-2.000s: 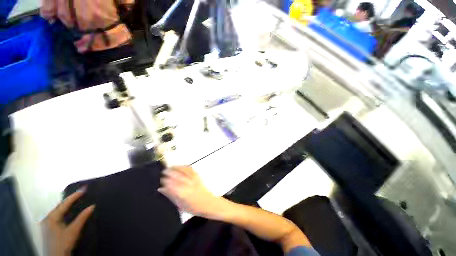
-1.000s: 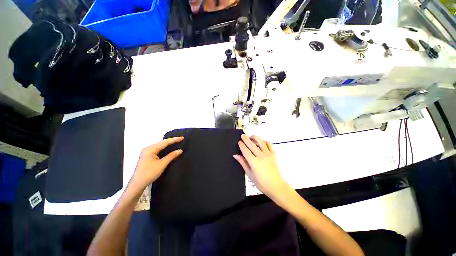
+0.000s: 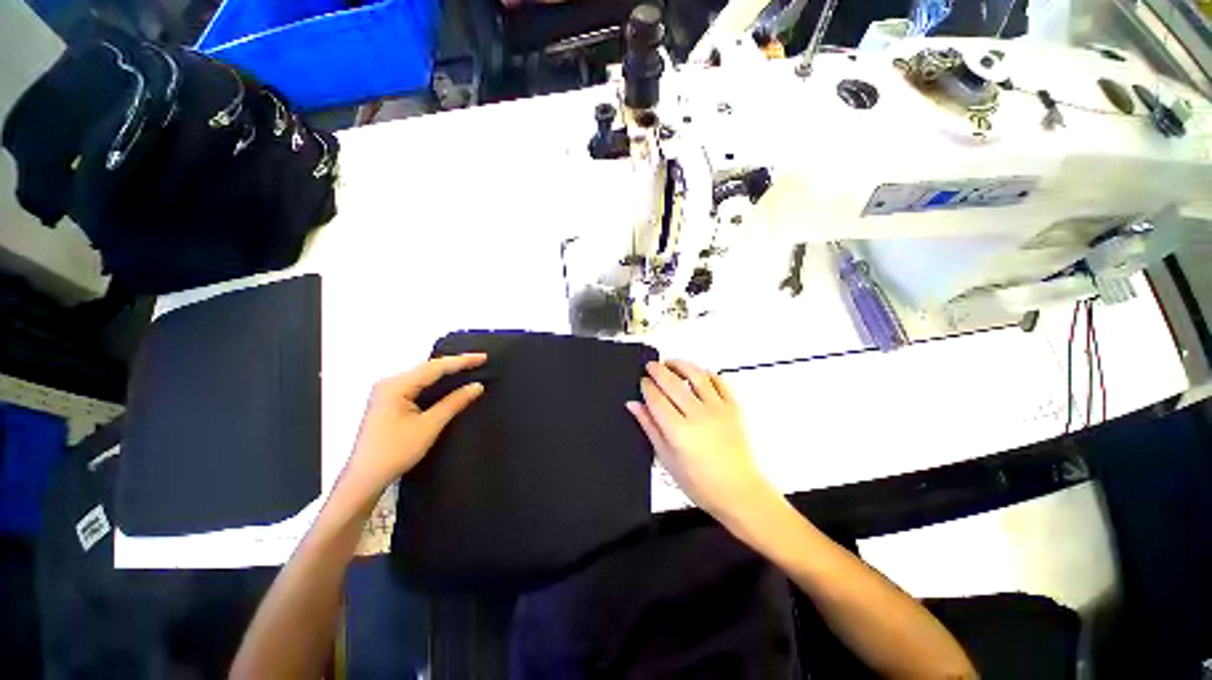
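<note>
A black fabric panel (image 3: 532,458) with rounded corners lies flat on the white table, its far edge near the presser foot and needle (image 3: 641,316) of the sewing machine (image 3: 904,146). My left hand (image 3: 419,419) rests on the panel's upper left part, thumb and fingers apart. My right hand (image 3: 691,432) rests on its upper right corner, fingers slightly spread. Both hands are bare and press the panel from above. Whether the panel's edge is under the foot I cannot tell.
A stack of black panels (image 3: 226,405) lies at the table's left end. Bulky black zippered pieces (image 3: 173,166) are behind it. A purple-handled tool (image 3: 871,299) and a small dark tool (image 3: 794,270) lie under the machine arm. A blue bin (image 3: 326,51) stands behind the table.
Since the earliest frame the view has swung left and levelled, and my left hand has come onto the panel's upper left. In the last second hands and panel have hardly moved.
</note>
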